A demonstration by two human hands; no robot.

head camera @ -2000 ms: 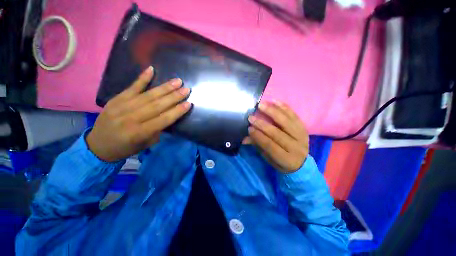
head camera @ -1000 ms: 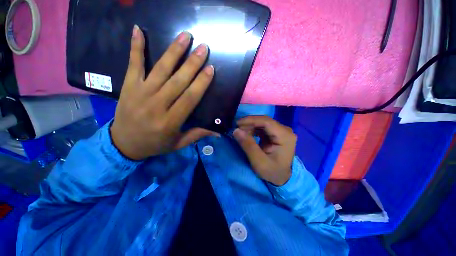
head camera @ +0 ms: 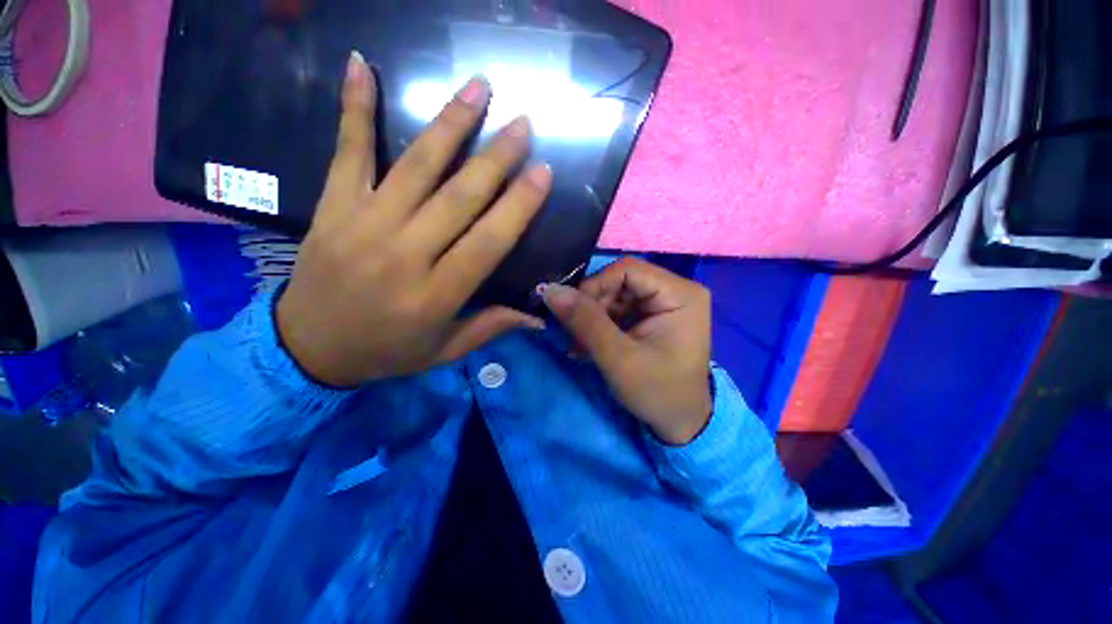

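Note:
A glossy black tablet screen assembly (head camera: 274,104) lies with its glossy face up over the near edge of the pink mat, with bright glare on it. A small white label (head camera: 242,188) is near its left edge. My left hand (head camera: 409,238) lies on the glossy face with its fingers spread, the thumb at the near edge. My right hand (head camera: 640,341) has its thumb and index finger pinched at the tablet's near right corner, over the spot of a small round mark. Whether the fingertips grip the tablet's edge or a film there is too small to tell.
A masking tape roll (head camera: 55,61) is at the upper left of the pink mat (head camera: 780,146). A thin dark tool (head camera: 915,67) lies at the upper right. White-edged panels (head camera: 994,195) are stacked at right, with a black cable (head camera: 945,217) across them. Blue bins (head camera: 976,402) are below.
The tablet has come nearer and turned since two seconds ago. My left hand has moved onto its middle. My right fingertips have closed and moved from beside the corner onto it.

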